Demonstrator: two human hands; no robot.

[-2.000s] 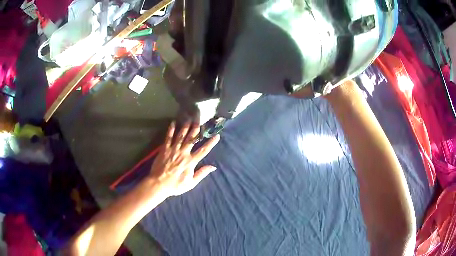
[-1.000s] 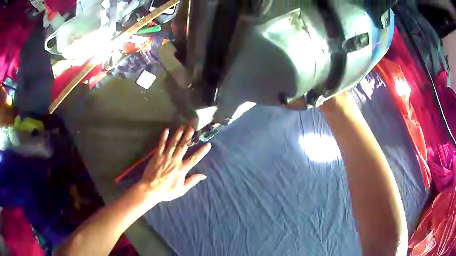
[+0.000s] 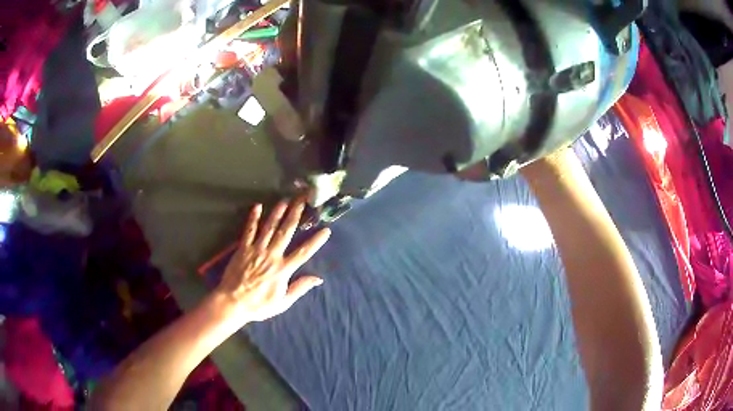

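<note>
The cloth cutting machine (image 3: 482, 88), a large grey-metal and blue body, fills the upper middle. Its lower front end meets the edge of the slate-blue fabric lay (image 3: 402, 305), which is wrinkled and has a bright light patch. My left hand (image 3: 269, 265) lies flat on the lay near its left edge, fingers spread, fingertips close to the machine's front foot. It holds nothing. My right forearm comes up from the lower right; my right hand is hidden behind the machine body, so its grip does not show. A thin orange strip (image 3: 219, 257) edges the lay beside my left hand.
A wooden yardstick (image 3: 153, 96) lies diagonally at the upper left among bright clutter. A small white piece (image 3: 251, 111) lies on the grey-green table (image 3: 201, 172). Orange fabric (image 3: 661, 181) and magenta fabric (image 3: 711, 193) run along the right. Dark blue and red heaps are at the left.
The machine's front end and my left hand have moved slightly left along the lay's edge. The orange strip beyond the hand shows shorter. The view has shifted a little.
</note>
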